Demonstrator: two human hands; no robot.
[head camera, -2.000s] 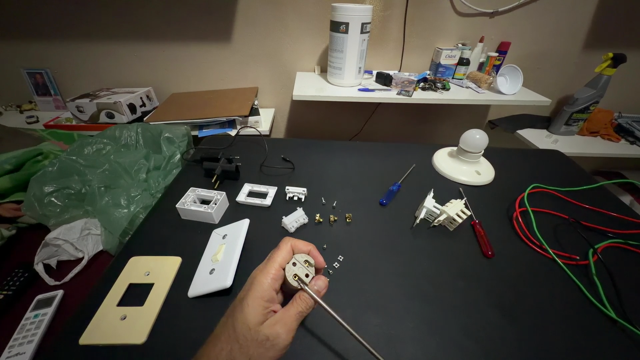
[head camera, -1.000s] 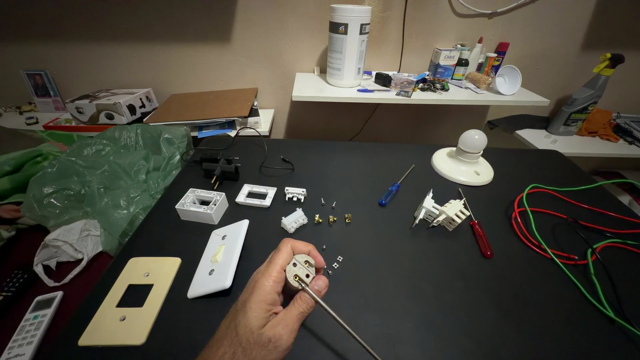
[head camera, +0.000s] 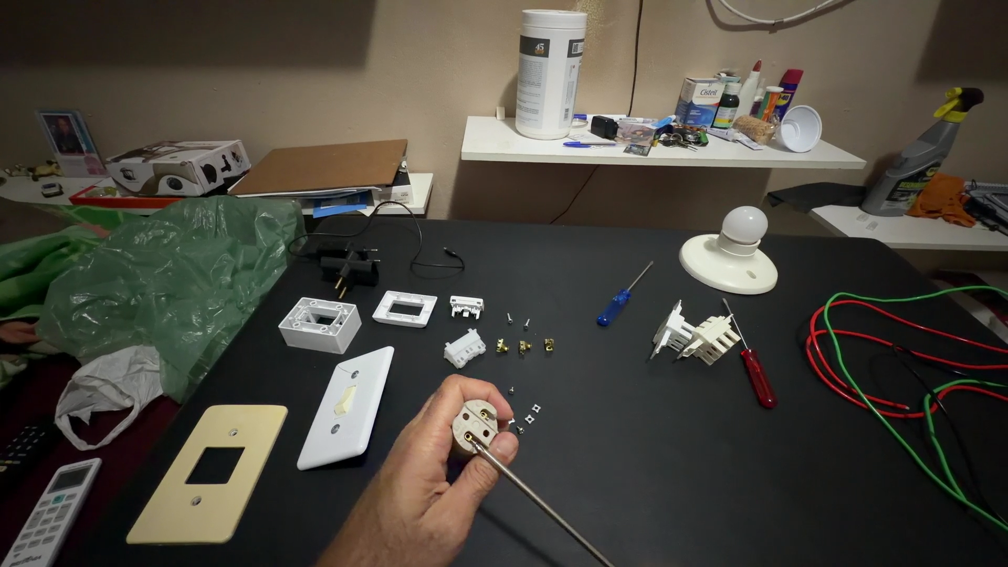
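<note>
Near the bottom centre, my left hand (head camera: 429, 480) grips a small round off-white electrical fitting (head camera: 476, 425) with brass contacts in its face. The tip of a long metal screwdriver shaft (head camera: 535, 500) sits at one of these contacts; the shaft runs out of the bottom edge, and its handle is hidden. My right hand is outside the view. Just beyond my left hand lie small screws and square metal pieces (head camera: 533, 414), brass terminals (head camera: 524, 346) and a white plastic module (head camera: 465, 347). A white switch plate (head camera: 346, 409) lies to its left.
A cream wall plate (head camera: 260, 465), white box (head camera: 319, 335) and white frame (head camera: 405, 309) lie left. Rightward are a blue screwdriver (head camera: 613, 307), white switch modules (head camera: 711, 339), a red screwdriver (head camera: 757, 379), a bulb holder (head camera: 728, 268) and coiled wires (head camera: 846, 378). Green plastic (head camera: 165, 268) covers the left edge.
</note>
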